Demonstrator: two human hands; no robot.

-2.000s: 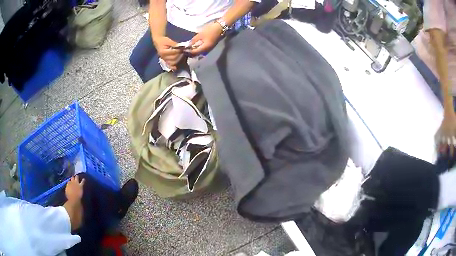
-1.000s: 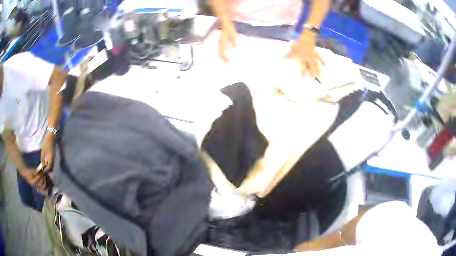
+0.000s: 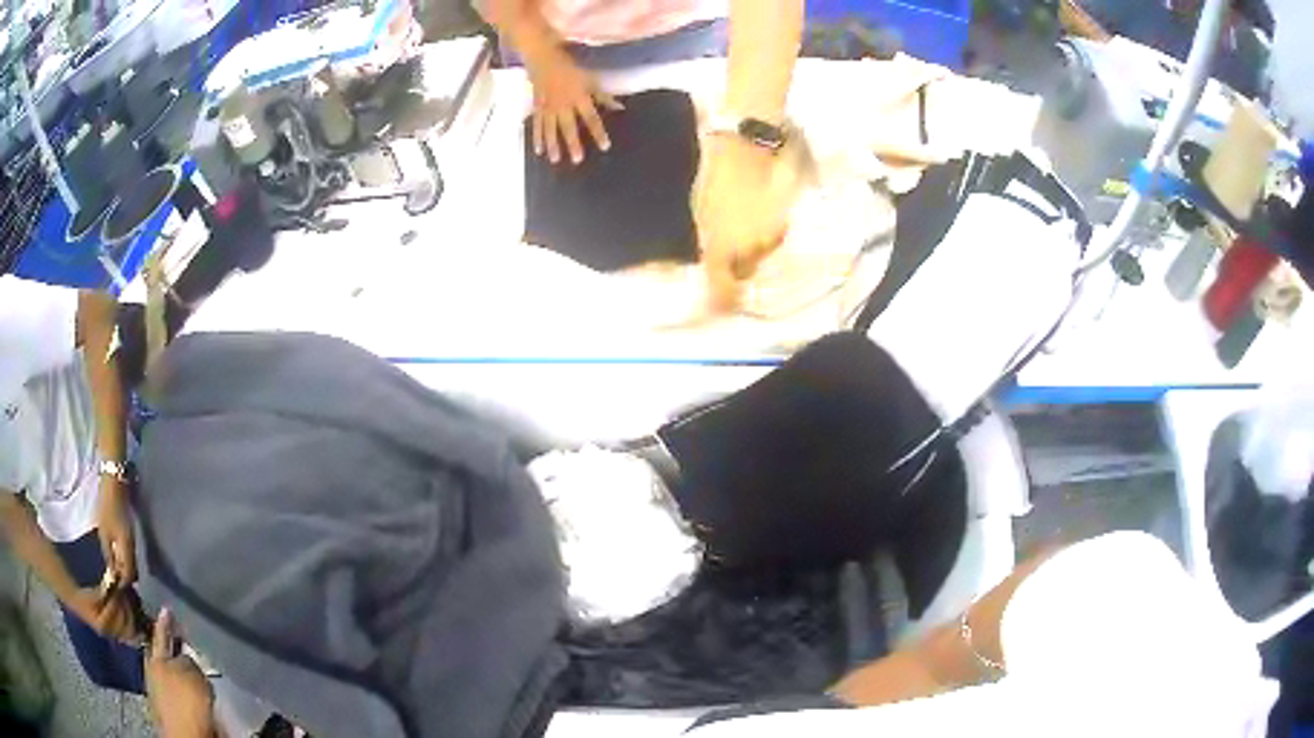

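Observation:
Neither of my hands can be made out in view. A large dark grey fabric heap (image 3: 332, 519) lies nearest at the left, draped over the table edge. A black square panel (image 3: 613, 180) lies flat on cream fabric (image 3: 821, 267). Another person's one hand rests spread on the panel, and the other hand is at its right side on the cream fabric. Black panels (image 3: 807, 461) and a white panel (image 3: 980, 296) lie across the trough at the right. Crumpled whitish plastic (image 3: 613, 534) sits between the heap and the black panels.
A sewing machine (image 3: 310, 144) stands at the back left, thread cones (image 3: 1236, 281) at the right. A white-shirted person holds something small at the left edge. Another hand shows at the bottom left. A bare forearm or neck beside a white garment (image 3: 1138, 634) shows at the bottom right.
The view has swung right from the floor, sack and crate to the table. Since the second frame, the black square has moved back and flattened under the other person's hands.

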